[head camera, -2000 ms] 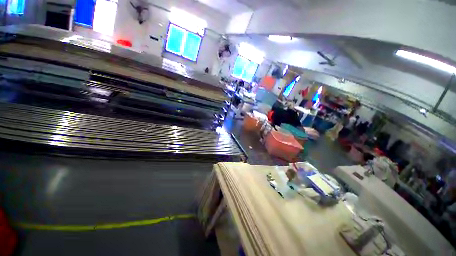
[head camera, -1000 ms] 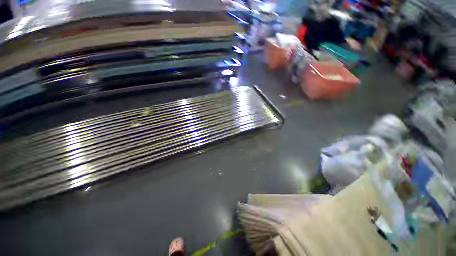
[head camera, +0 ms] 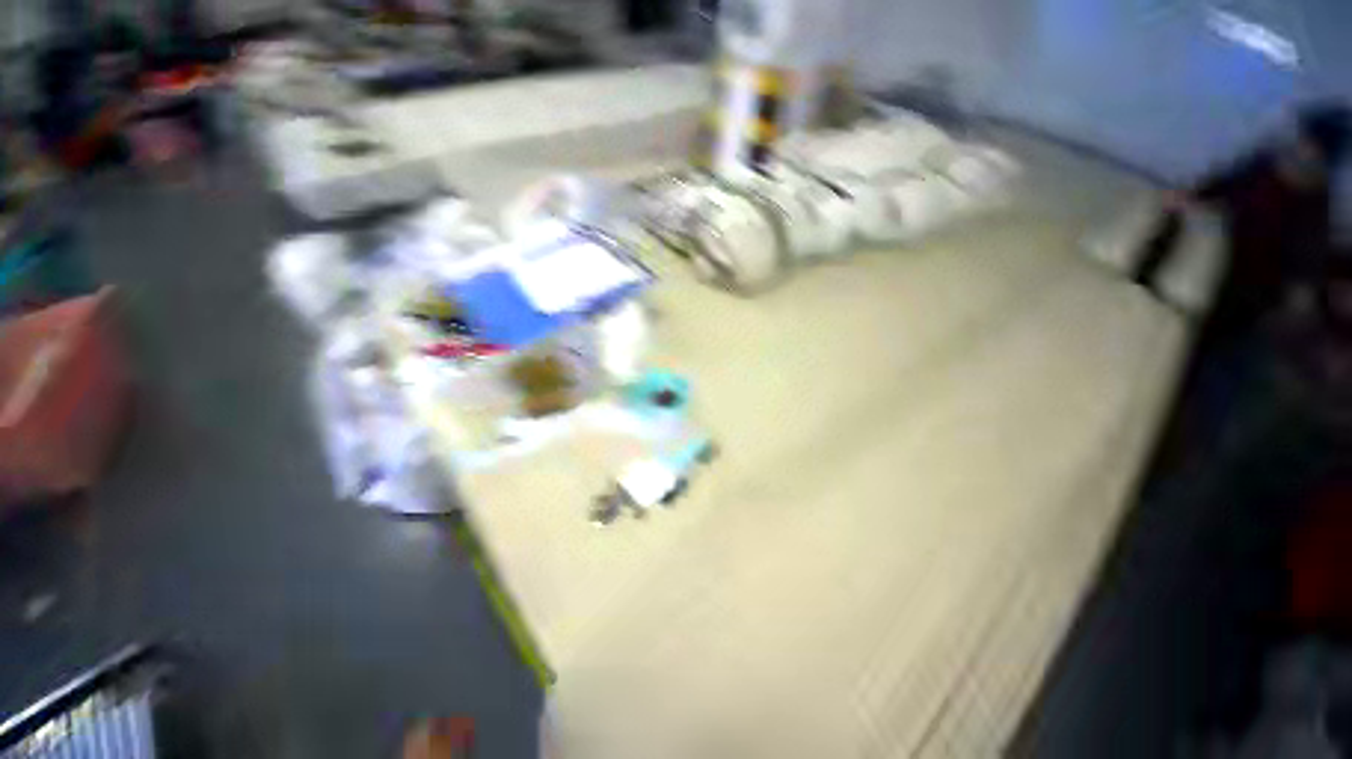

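The beige curtain panel lies along the worktable, with long parallel pleats near the lower right edge. Neither of my hands can be made out. A small blurred orange-brown shape is cut off by the bottom edge; I cannot tell what it is. A turquoise roll lies on the table beside a pale strip. A blue clipboard with white paper rests on the tray at the table corner.
Tied cream rolls line the table's back by a striped column. A dark-banded bundle lies at the right edge, beside blurred dark figures. White sacks and an orange bin stand left. Metal bars show lower left.
The view has swung right and down from the metal-barred bed to the worktable. The rolls, column and banded bundle have come into view. The picture is blurred by the motion.
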